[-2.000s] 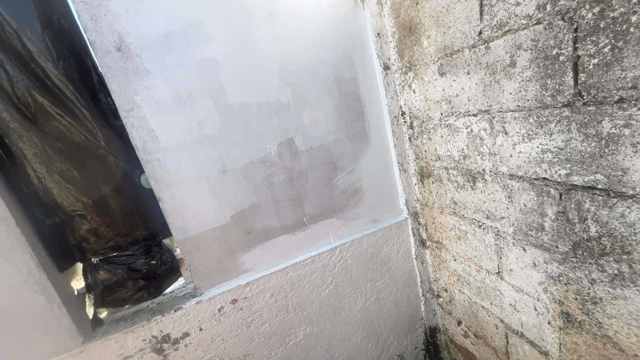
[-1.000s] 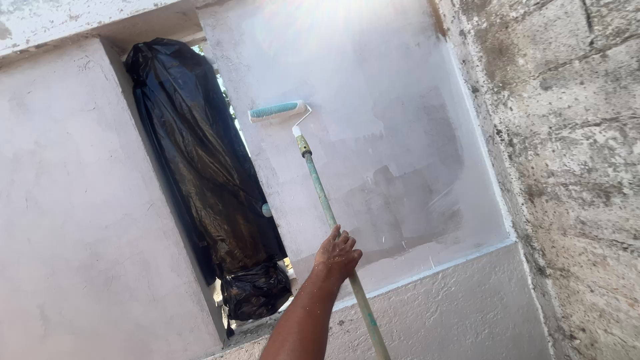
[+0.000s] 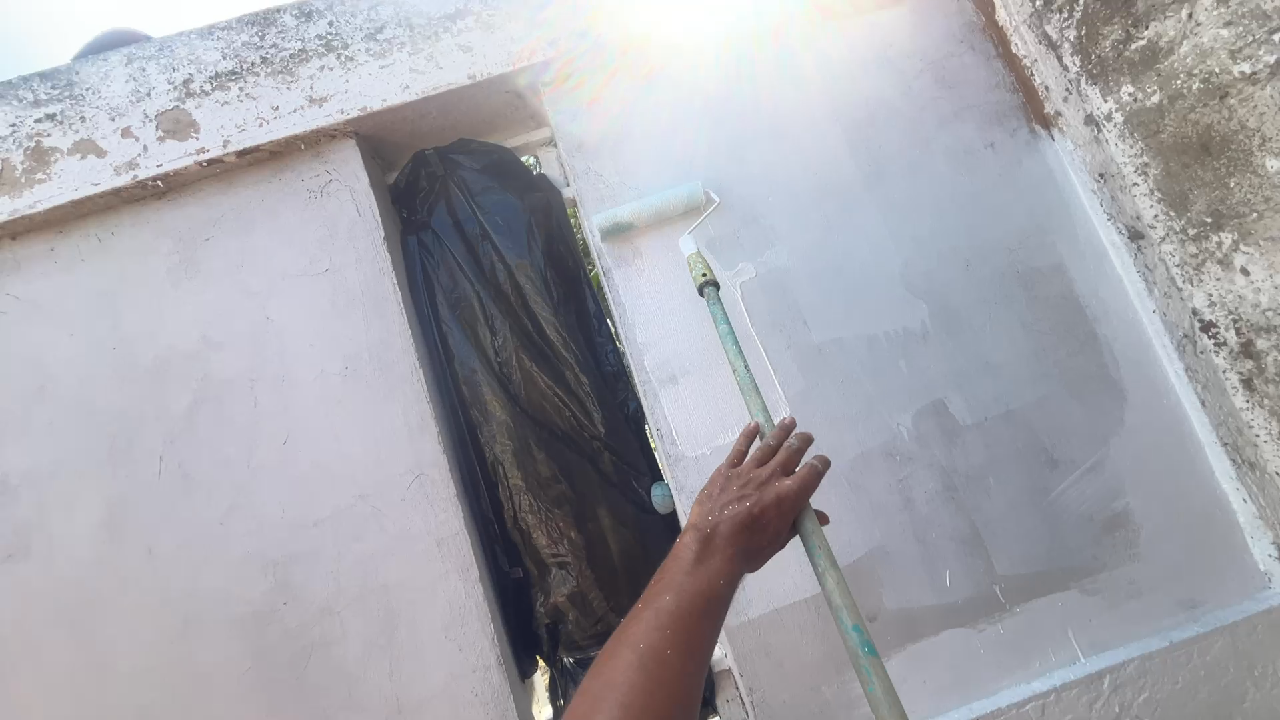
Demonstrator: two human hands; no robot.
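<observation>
My left hand (image 3: 762,490) has its fingers laid over a worn extension pole (image 3: 832,580), with the thumb tip showing on the pole's far side. White specks dot the hand and forearm. At the pole's upper end is a paint roller (image 3: 650,209), its cover against the pale wall panel (image 3: 850,250) near the panel's left edge. Below the roller, a wet-looking lighter strip of paint (image 3: 690,350) has raised lines along its right side. Darker patches (image 3: 1040,480) mark the panel's lower right. My right hand is out of view.
Black plastic sheeting (image 3: 520,400) covers a narrow opening left of the panel. A small round pale object (image 3: 662,497) sits at its edge. Another pale wall section (image 3: 220,450) stands at left, a weathered ledge (image 3: 250,90) above, and a rough block wall (image 3: 1190,180) at right. Glare washes out the top.
My left hand and the roller, absent in the oldest frame, are in view in the later two. Since one second ago, a wet-looking strip with raised lines has appeared below the roller. The view has tilted upward.
</observation>
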